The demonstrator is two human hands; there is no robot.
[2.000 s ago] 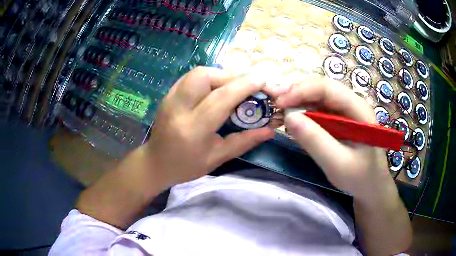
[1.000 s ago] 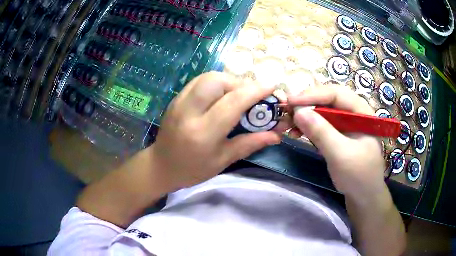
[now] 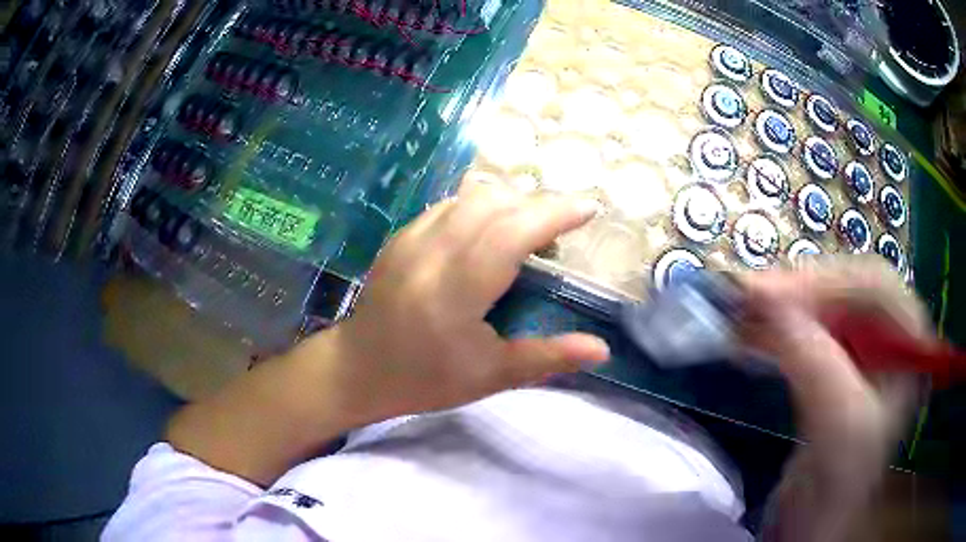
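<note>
My left hand is open and empty, thumb and fingers apart, at the tray's near edge. My right hand is blurred at the lower right of the tray. It holds a blurred round loudspeaker at its fingertips, and the red probe handle lies within the same hand. The probe's tip is not clear. The tan-looking clear tray has round pockets; loudspeakers with pale rings lie flat in its right part.
At left, a clear supply tray holds dark loudspeakers on edge with red wires, beside a green label. More stacked trays stand at far left. A round white-rimmed device is at upper right.
My left hand has let go of the loudspeaker and opened. My right hand has moved right with the loudspeaker and red probe. More loudspeakers in the tray are now uncovered.
</note>
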